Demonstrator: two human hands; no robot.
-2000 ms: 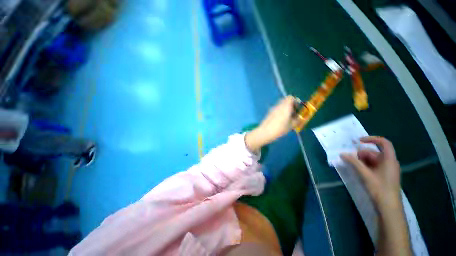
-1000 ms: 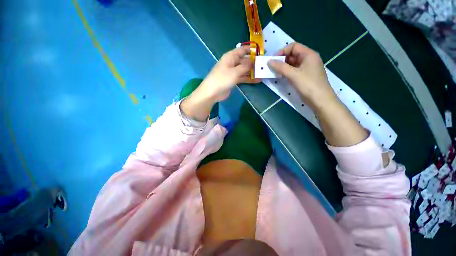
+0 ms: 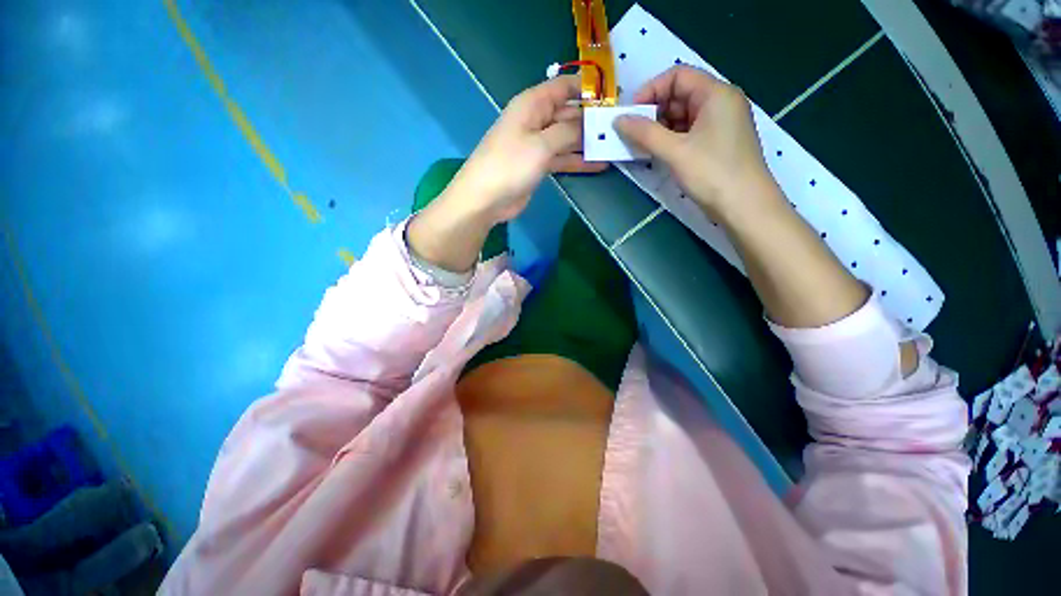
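A small white rectangle with one dark dot [image 3: 604, 140] is between my hands, over the lower end of a shiny amber strip [image 3: 596, 58]. My right hand [image 3: 698, 134] pinches its right side between thumb and fingers. My left hand [image 3: 526, 146] holds the lower end of the amber strip; its fingertips are partly hidden by the white piece. A thin red and dark lead with a white plug [image 3: 554, 71] curves off the strip above my left fingers. The long white dotted sheet [image 3: 846, 215] lies beneath and beside my right hand and forearm.
The green bench mat [image 3: 803, 47] has pale strips. A heap of white and red cells [image 3: 1018, 448] lies at the right edge, and more show at the upper right. The blue floor [image 3: 291, 93] with yellow lines is at left, with blue and grey objects at lower left.
Two seconds ago my hands were apart, the right one over the dotted sheet; they came together at the strip. Since one second ago the hold looks the same, with the view slightly shifted.
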